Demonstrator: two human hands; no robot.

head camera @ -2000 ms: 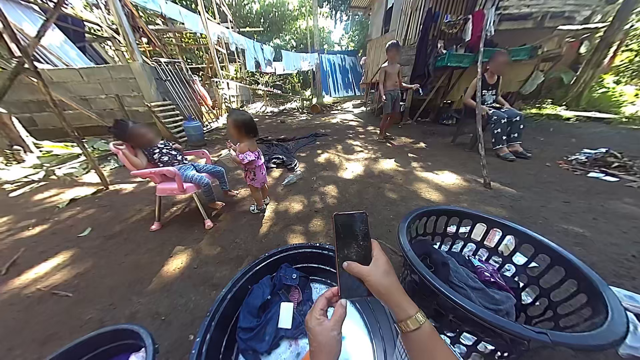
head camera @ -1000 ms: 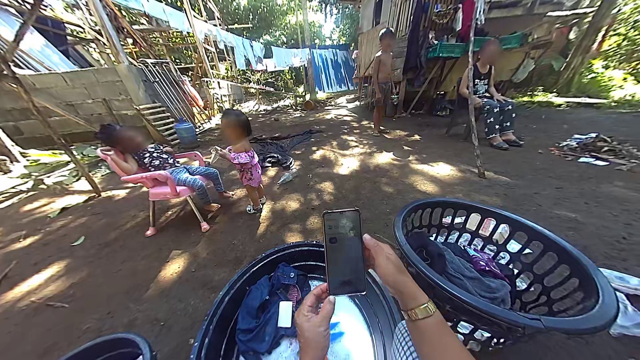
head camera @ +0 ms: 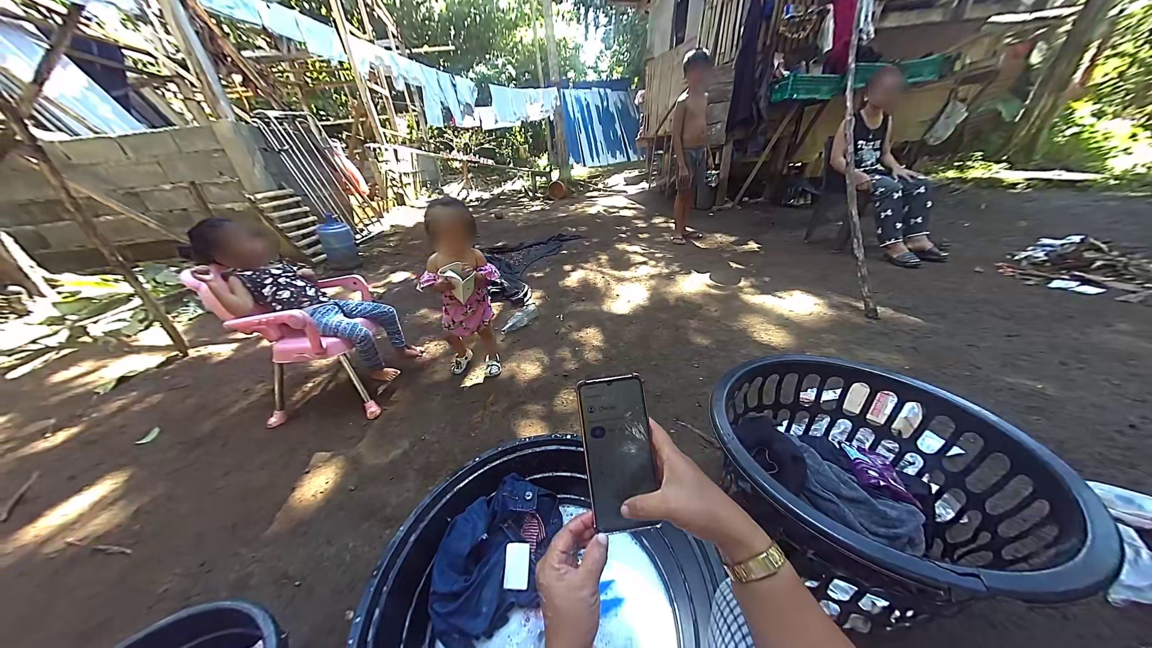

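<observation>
A smartphone (head camera: 619, 454) with a lit screen is held upright over a black basin (head camera: 405, 562). My right hand (head camera: 688, 490) grips its right side, the thumb lying over the lower screen. At the bottom left corner of the phone, my left hand (head camera: 571, 576) pinches the edge with thumb and fingers. In the basin lie a dark blue denim garment (head camera: 481, 562), a white rectangular bar or block (head camera: 517, 566) on top of it, and whitish suds (head camera: 630, 585). Right of my hands stands a black plastic laundry basket (head camera: 909, 558) with dark clothes (head camera: 837, 486) inside.
Part of another black tub (head camera: 211, 621) shows at bottom left. A person reclines in a pink chair (head camera: 310, 346); a small person (head camera: 463, 297) stands beside it. Farther back are a standing person (head camera: 691, 144), a seated person (head camera: 886, 180), a wooden pole (head camera: 855, 180) and hung laundry (head camera: 522, 103).
The phone screen, dark two seconds ago, is lit now. My right thumb, off the screen one second ago, is over its lower part. The small person faces more toward me.
</observation>
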